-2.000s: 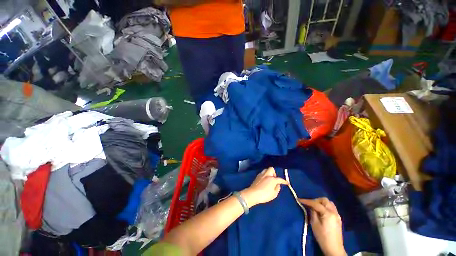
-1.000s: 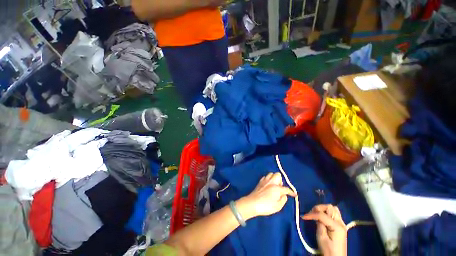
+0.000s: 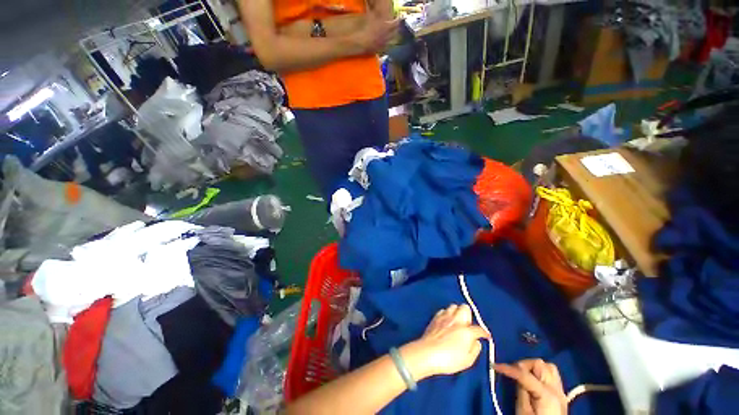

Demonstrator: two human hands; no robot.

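A blue garment piece (image 3: pixel 421 304) lies spread in front of me, with a thin cream piping line (image 3: pixel 491 357) curving down it. My left hand (image 3: pixel 455 340) rests on the cloth at the left of the piping, its fingertips at the line. My right hand (image 3: pixel 535 387) is right of the piping, low in the picture, index finger extended to the line and the other fingers curled. Its wrist is cut off by the bottom edge. A second cream strip shows right of my right hand. A heap of the same blue cloth (image 3: pixel 413 207) sits behind.
A red basket (image 3: pixel 304 344) stands left of the garment. Mixed garments (image 3: pixel 138 267) lie further left. A red bag (image 3: pixel 502 194), a yellow bag (image 3: pixel 579 231) and a carton (image 3: pixel 624 211) are on the right. A white table edge (image 3: pixel 689 365) is at lower right. A person in orange (image 3: pixel 336 85) stands behind the heap.
The view has tilted up, showing more of the standing person. Both hands remain at the piping; over two seconds my right hand has moved lower, and the strip on its right has come into view.
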